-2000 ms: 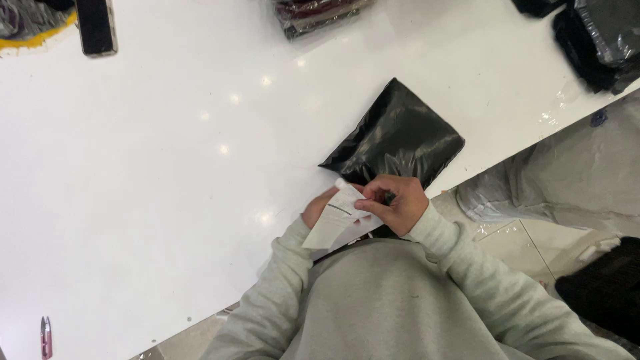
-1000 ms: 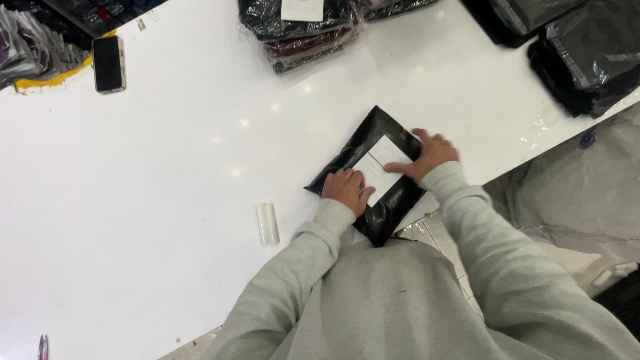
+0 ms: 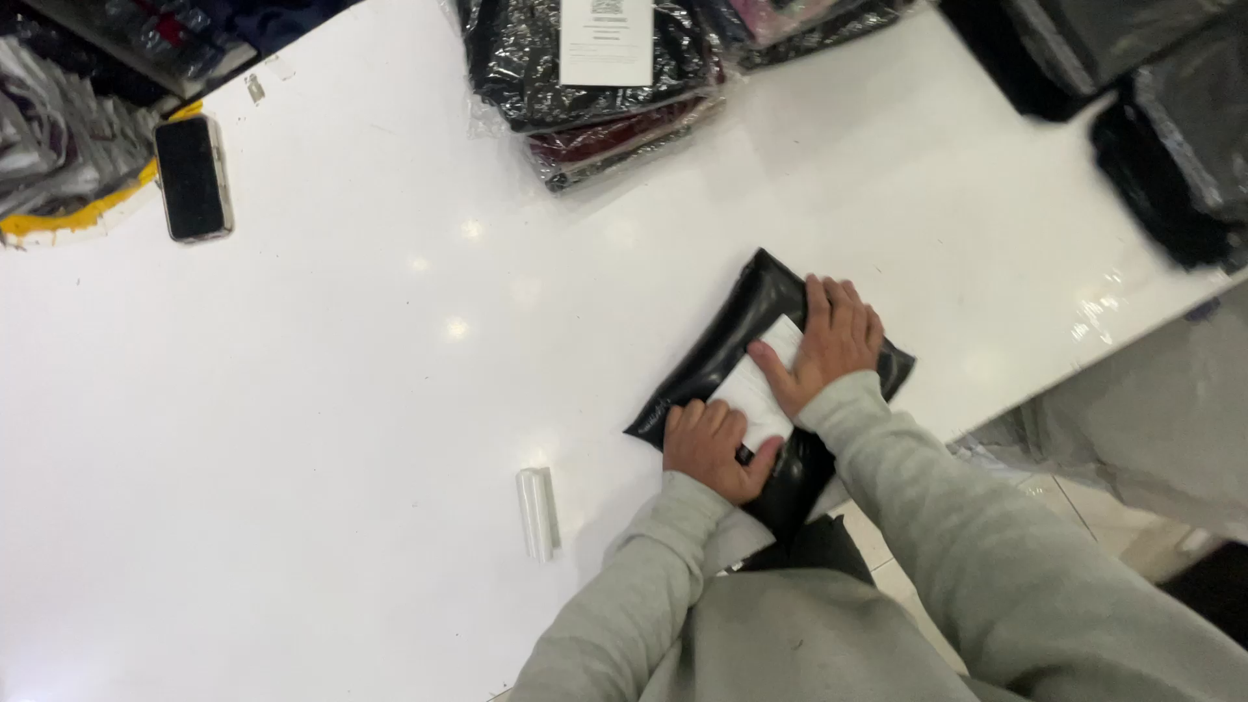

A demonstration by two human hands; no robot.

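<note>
A black plastic mailing bag [image 3: 717,336], plump and set at a slant, lies near the front edge of the white table. On its upper face is a white paper label [image 3: 756,395], partly covered by my fingers. My left hand [image 3: 717,448] presses on the bag's lower left part, its thumb by the label's lower end. My right hand [image 3: 829,341] spreads over the upper right part, with the thumb on the label. Left of the bag, a curled strip of whitish backing or film [image 3: 535,514] rests on the table.
Clear-wrapped dark garments [image 3: 624,146] with a printed sheet on top lie at the back edge. A phone [image 3: 192,180] is at the far left beside stacked plastic packages [image 3: 68,146]. Dark packed items [image 3: 1160,166] sit at the right. The table's front edge [image 3: 1072,366] runs diagonally.
Two seconds ago my hands held the white paper in front of the bag; now it lies on the bag under both hands. The curled strip has appeared on the table at the left.
</note>
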